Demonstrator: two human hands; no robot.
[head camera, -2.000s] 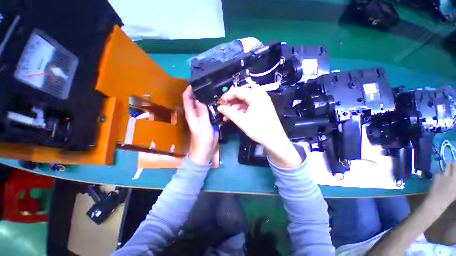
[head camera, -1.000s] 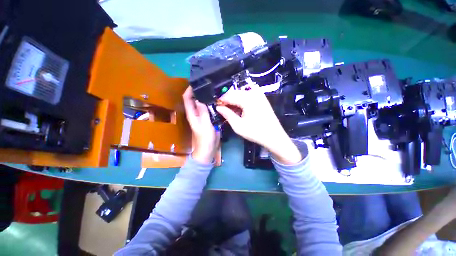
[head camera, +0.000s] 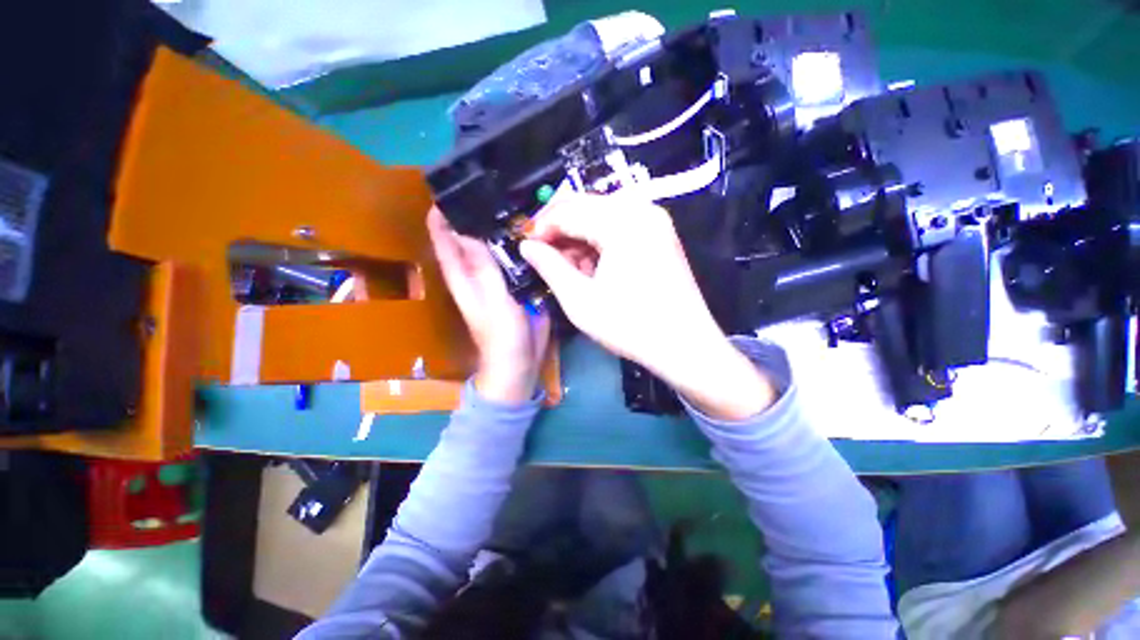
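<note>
An open black plastic unit (head camera: 500, 156) with white wires and a green spot inside is held tilted above the bench. My left hand (head camera: 481, 300) holds its lower left end from below. My right hand (head camera: 619, 269) is at the unit's lower end, thumb and forefinger pinched at a small orange part (head camera: 524, 230). The fingertips partly cover this part, so its exact shape is hidden.
An orange stand (head camera: 250, 175) with a large black body (head camera: 75, 150) is at left. Black units (head camera: 975, 150) lie over white paper (head camera: 838, 388) at right. A clear bag (head camera: 538, 75) lies behind. A bin (head camera: 281, 538) is on the floor. A neighbour's arm (head camera: 1063, 588) shows lower right.
The view has shifted, so the stand sits further left and the held unit looks larger and nearer. The neighbour's hand has left the picture. My hands keep nearly the same hold.
</note>
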